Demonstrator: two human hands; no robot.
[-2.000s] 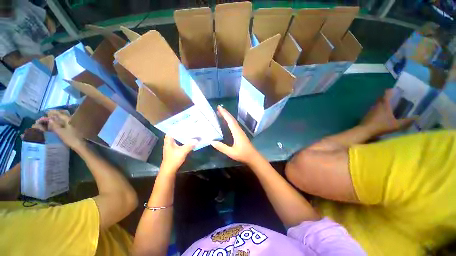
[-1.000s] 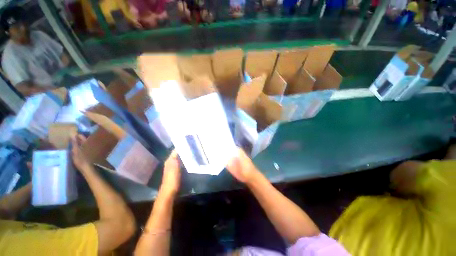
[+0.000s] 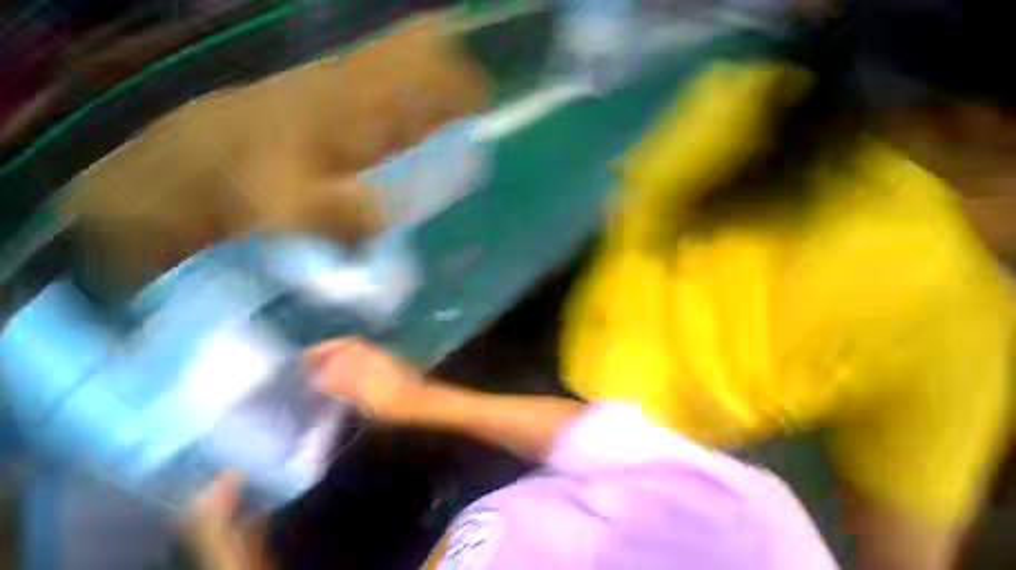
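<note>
The frame is strongly blurred. A light blue and white retail box (image 3: 240, 390) is at the lower left, between my two hands. My right hand (image 3: 362, 376) is at the box's right side, fingers against it. My left hand (image 3: 226, 521) is at the box's lower edge, partly cut off by the bottom of the picture. Blur hides the exact finger contact. Open cartons with brown flaps (image 3: 279, 134) stand in a row on the green bench (image 3: 513, 212) beyond the box.
A person in a yellow shirt (image 3: 769, 301) sits close on my right at the bench edge. A white strip (image 3: 535, 109) runs beyond the bench. Blurred blue-white shapes (image 3: 607, 39) are at the top. A blurred blue carton (image 3: 56, 345) is at the far left.
The view has swung to the right and blurred. The box and my hands now appear further left and lower. The yellow-shirted person on the right fills more of the picture.
</note>
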